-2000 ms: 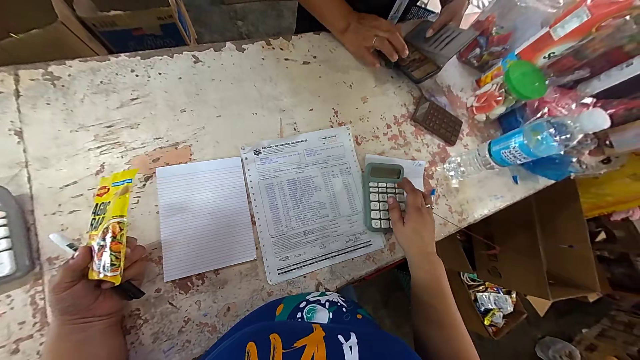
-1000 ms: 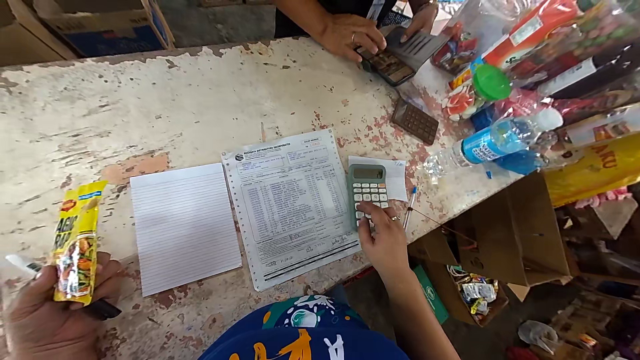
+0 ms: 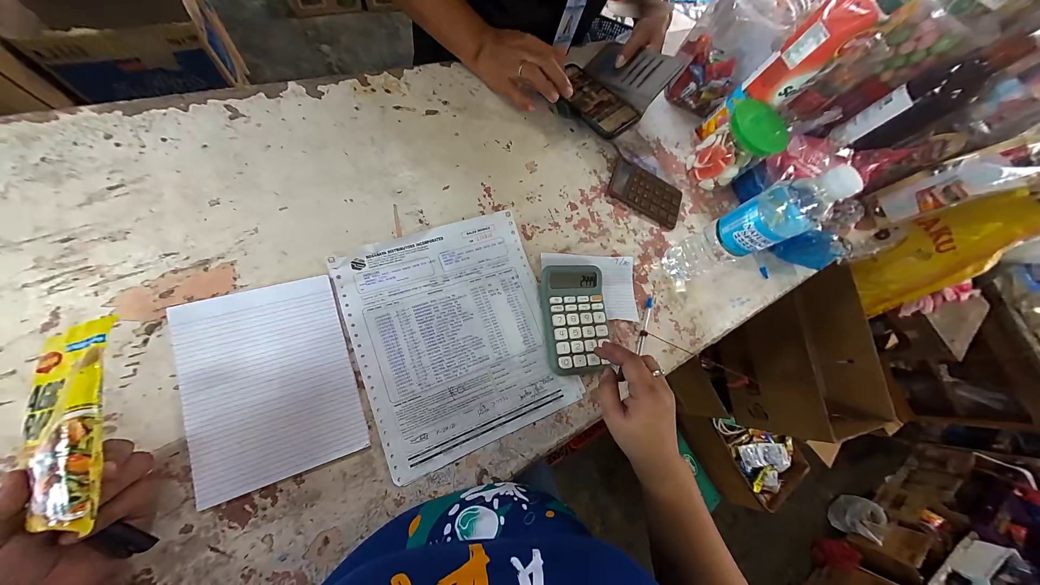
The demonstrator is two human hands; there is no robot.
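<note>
My left hand (image 3: 122, 496), at the lower left, is shut on a yellow seasoning sachet (image 3: 69, 422), and a black marker (image 3: 122, 539) shows beneath the fingers. My right hand (image 3: 642, 398) has its index finger at the lower right keys of a grey-green calculator (image 3: 577, 318), whose display shows digits. The calculator lies over the right edge of a printed invoice (image 3: 447, 341) and partly over a small white paper (image 3: 620, 284). A pen (image 3: 644, 325) lies beside it, partly behind my right hand. Left of the invoice is a blank lined sheet (image 3: 264, 390).
Across the worn painted table (image 3: 244, 179), another person's hands (image 3: 520, 69) are at a phone (image 3: 601, 101). A brown calculator (image 3: 646, 192), a plastic bottle (image 3: 768, 219), a green-lidded jar (image 3: 756, 130) and packaged goods stand at the right. Cardboard boxes (image 3: 804, 366) are below the table's right edge.
My right index finger has moved from the calculator's upper right keys down to its lower right keys. My left hand keeps hold of the sachet. The view has shifted somewhat to the right.
</note>
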